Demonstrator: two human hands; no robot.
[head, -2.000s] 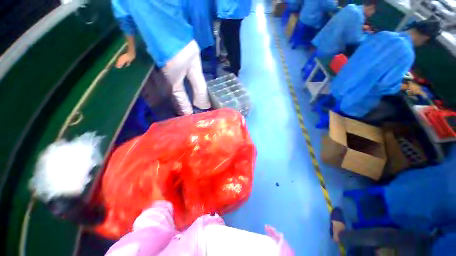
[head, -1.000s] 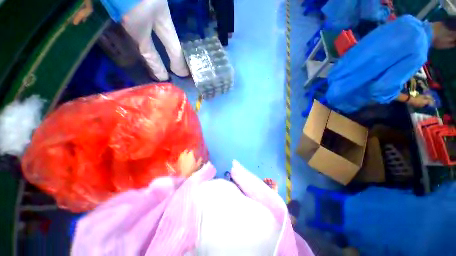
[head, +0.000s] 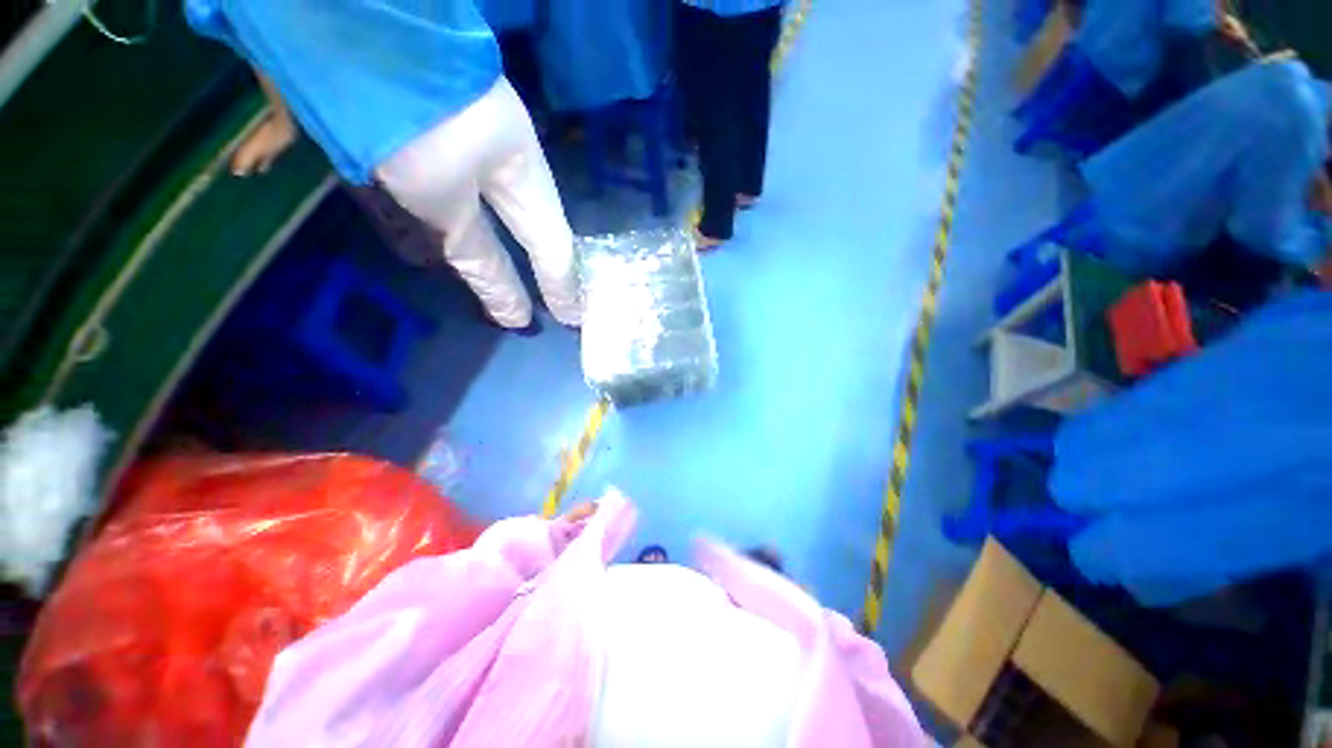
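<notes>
A large shiny red plastic bag (head: 249, 585) bulges at the lower left, beside the curved green bench. The wearer's pink sleeves (head: 438, 643) hang at the bottom middle, the left one next to the bag's right edge. A small bit of my left hand (head: 582, 512) shows at the end of the left sleeve, mostly hidden by the cloth; its fingers cannot be made out. My right hand is not visible.
A film-wrapped block (head: 647, 314) stands on the blue floor ahead, near a standing person in white trousers. A blue stool (head: 358, 336) is under the bench (head: 219, 241). An open carton (head: 1023, 650) and seated workers are at right. White crumpled plastic (head: 51, 490) lies at far left.
The red bag now sits lower at the left, and the hand that was against it shows only at the sleeve's end, off the bag. The view has shifted, showing more floor ahead.
</notes>
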